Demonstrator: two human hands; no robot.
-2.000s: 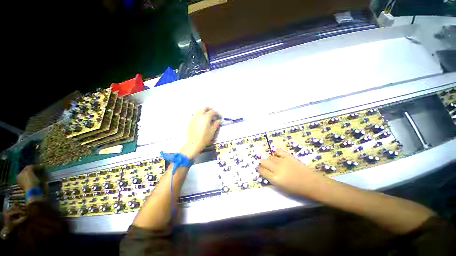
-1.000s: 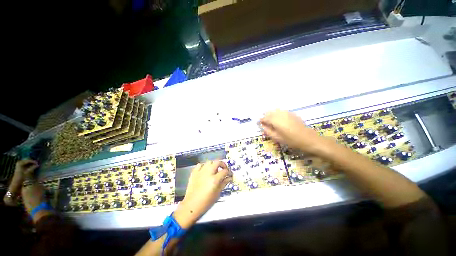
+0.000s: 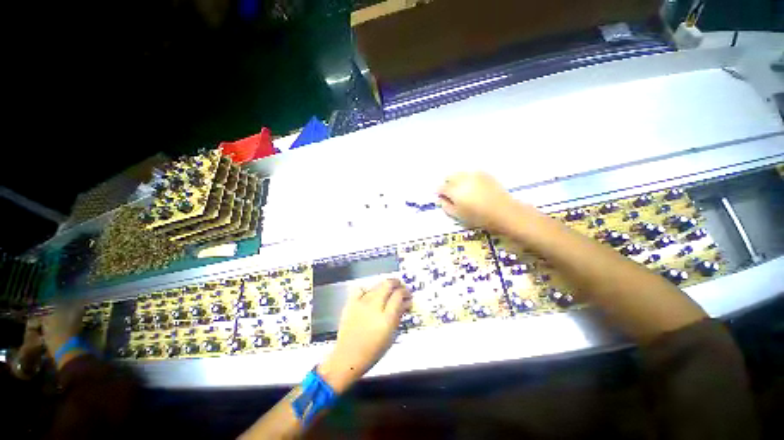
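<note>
A tan circuit board panel (image 3: 456,273) with many small parts lies in the conveyor track in front of me. My left hand (image 3: 371,320), with a blue strap on the wrist, is at the panel's left edge, fingertips close together over it; whether they pinch a part is too small to tell. My right hand (image 3: 473,199) is over the white surface behind the panel, its fingertips at a small dark-blue component (image 3: 421,206). Whether it grips this piece cannot be told. A few dark specks lie to the left of it.
More panels lie in the rail at left (image 3: 215,316) and right (image 3: 640,230). A stepped board stack (image 3: 206,202) and a brown heap of parts (image 3: 129,245) stand at left. Another person's hand (image 3: 62,326) is at far left. A brown box (image 3: 507,39) is beyond the bench.
My left hand went from the white surface to the panel's left edge. My right hand went from over the panel to the loose parts behind it. The panels sit slightly further right in view.
</note>
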